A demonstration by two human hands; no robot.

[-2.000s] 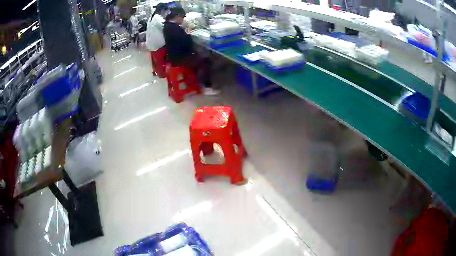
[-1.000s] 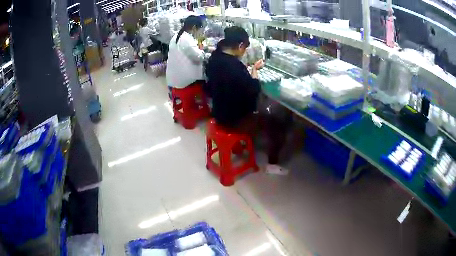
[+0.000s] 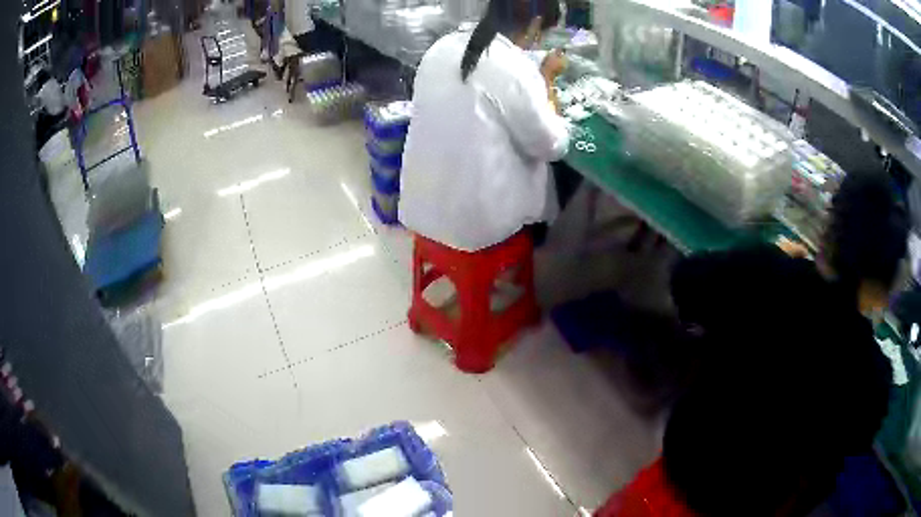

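A blue plastic tray (image 3: 343, 450) with a lattice rim is at the bottom edge of the head view, cut off by it. Rounded white pieces (image 3: 374, 467) lie in it. The tray is above the tiled floor in front of me. Neither of my hands shows; whatever holds the tray is below the picture's edge.
A person in white (image 3: 475, 141) sits on a red stool (image 3: 475, 303) at the green bench (image 3: 646, 197). A person in black (image 3: 778, 374) is close at the right. A grey pillar (image 3: 76, 303) stands left. A stack of blue trays (image 3: 385, 162) and a trolley (image 3: 234, 85) are farther ahead.
The view has moved forward along the aisle. The seated people are nearer, the person in black now at the lower right. The empty red stool is out of view. The blue tray stays at the bottom edge.
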